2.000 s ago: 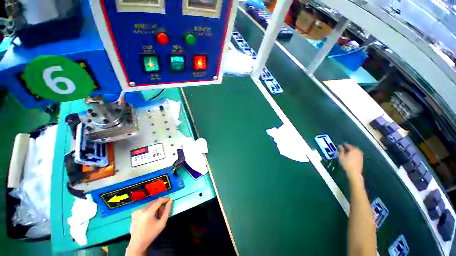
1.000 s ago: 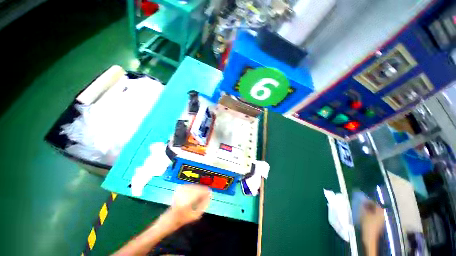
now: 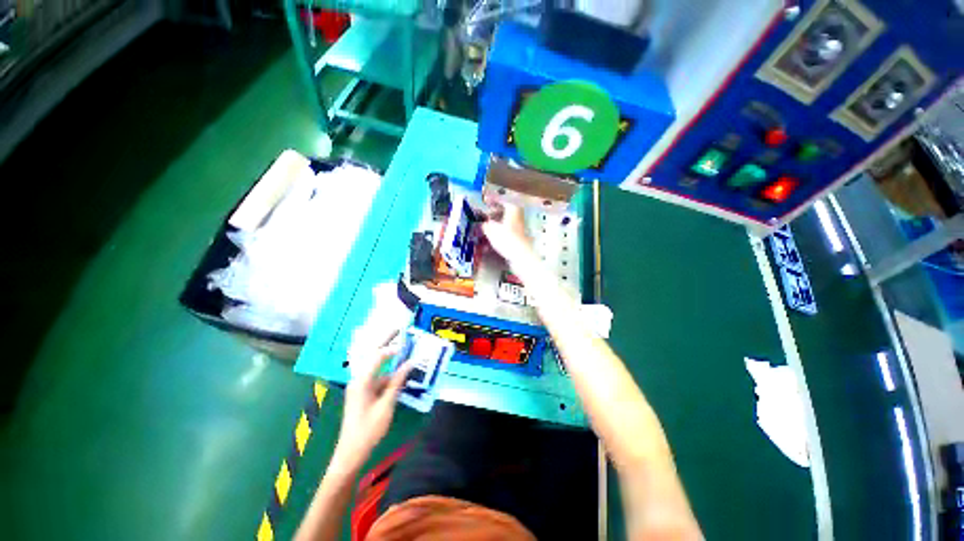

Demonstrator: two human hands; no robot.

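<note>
A small framed panel with a pale edge (image 3: 459,237) stands tilted in the orange-brown press fixture (image 3: 448,281). My right hand (image 3: 501,228) is at this panel's right side, its fingers at the upper edge; whether they grip it is hard to tell. My left hand (image 3: 383,383) holds another panel (image 3: 424,361) in front of the press base, left of the red and yellow start controls (image 3: 483,346). Crumpled white cloth (image 3: 381,317) lies beside and partly behind my left hand.
A black bin (image 3: 207,271) with clear-white film and a pale roll stands on the floor at left. The blue control box (image 3: 782,137) is at upper right. Panels (image 3: 791,271) and a white crumpled sheet (image 3: 780,410) lie along the green conveyor's dividing strip. A turquoise rack stands behind.
My right hand has come from the conveyor to the fixture. My left hand, in front of the controls before, is now further left with a panel in it. The view has turned left.
</note>
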